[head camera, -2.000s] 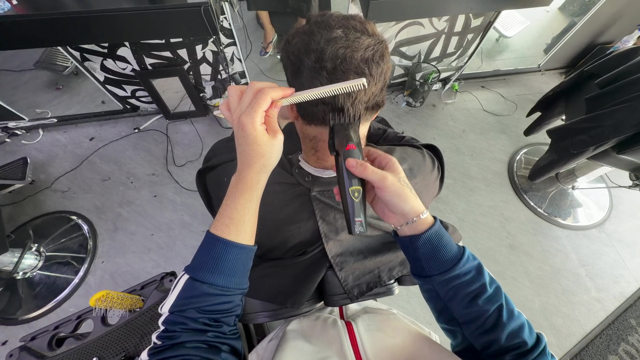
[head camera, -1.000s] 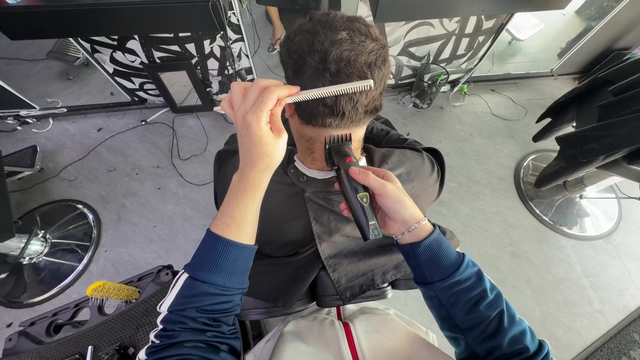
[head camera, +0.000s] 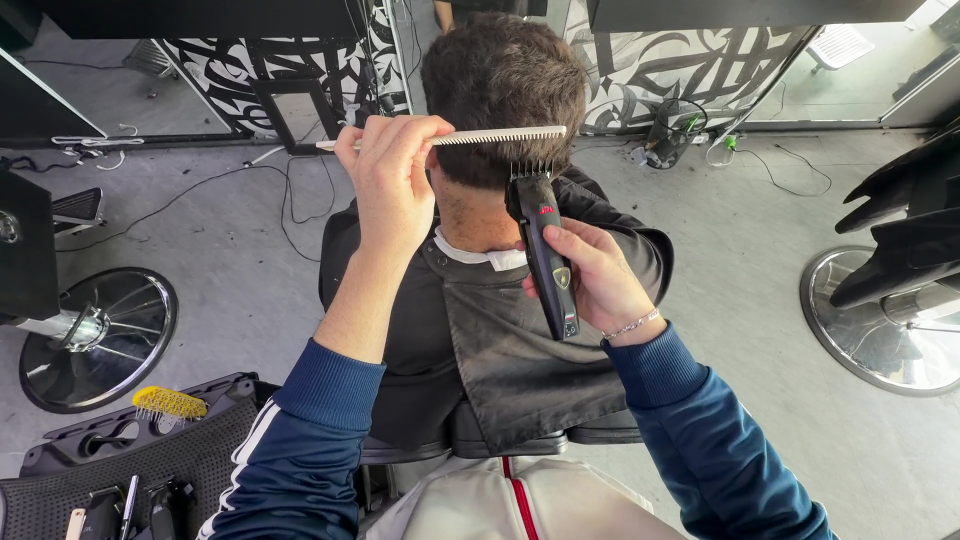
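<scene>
My left hand (head camera: 396, 184) grips a white comb (head camera: 499, 136), which lies nearly level across the back of a seated person's dark hair (head camera: 502, 75), teeth downward. My right hand (head camera: 596, 270) holds a black hair clipper (head camera: 546, 255) upright with a comb guard at its top. The guard is just below the comb, at the lower right of the hair; whether it touches the hair I cannot tell. A black cape (head camera: 517, 337) covers the person's shoulders and back, with a white neck strip (head camera: 480, 259) at its collar.
At the lower left, a perforated black tray (head camera: 187, 442) holds more clippers and a yellow brush (head camera: 169, 403). Round chrome chair bases stand at left (head camera: 101, 337) and right (head camera: 885, 322). A cable (head camera: 217, 176) crosses the floor, and a wire bin (head camera: 675, 135) stands by the wall.
The clipper has risen from the neck to the lower hair, just under the comb, and is held more upright than one second ago. My left hand still holds the comb.
</scene>
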